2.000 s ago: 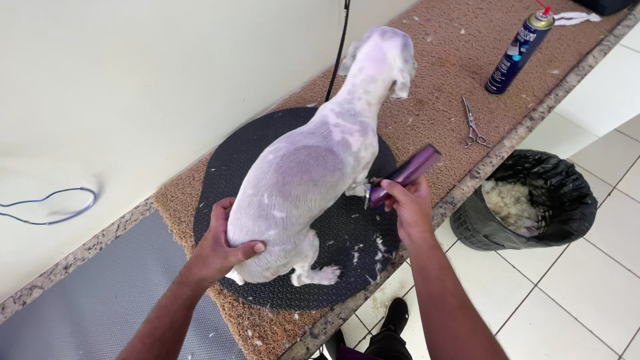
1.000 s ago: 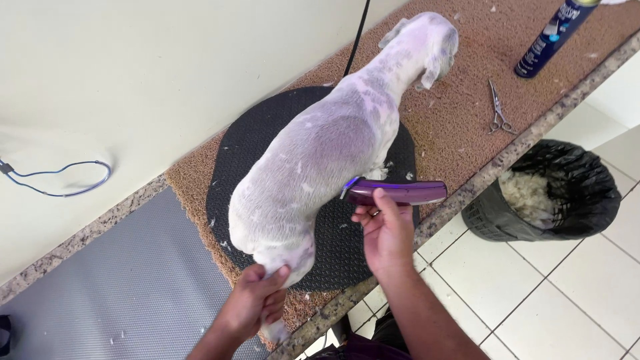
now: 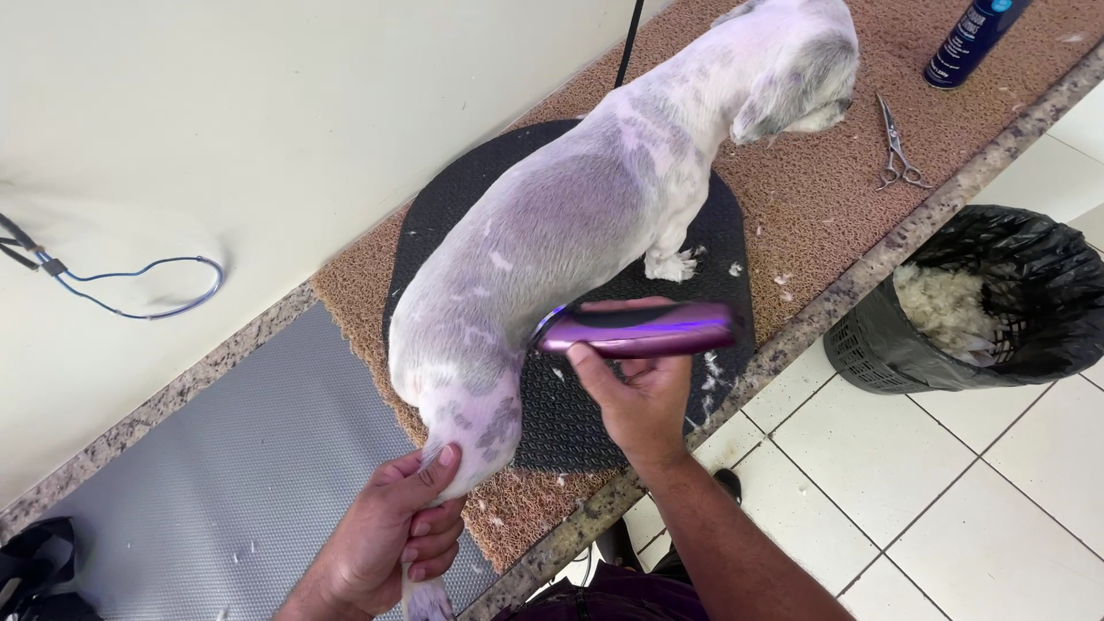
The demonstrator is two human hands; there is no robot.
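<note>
A short-coated white and grey dog (image 3: 552,216) stands on a black textured rubber mat (image 3: 569,414), its head toward the upper right. My left hand (image 3: 405,517) is closed around one of its hind legs, stretched out backward toward the bottom of the view. In my right hand (image 3: 642,388) is a purple cordless hair clipper (image 3: 642,329), its blade end against the dog's flank just ahead of the thigh. Loose hair tufts lie on the mat near the front paw.
Steel hairdressing scissors (image 3: 895,147) and a dark blue spray can (image 3: 970,43) are on the brown looped mat (image 3: 802,207). Below the granite edge (image 3: 828,302) stands a black-lined bin (image 3: 914,345) with cut hair. A blue loop lead (image 3: 147,267) hangs at the left wall.
My left hand has gone from the dog's rump to its hind leg, which is now stretched backward. The clipper has moved from near the front leg to the flank. The view has come closer.
</note>
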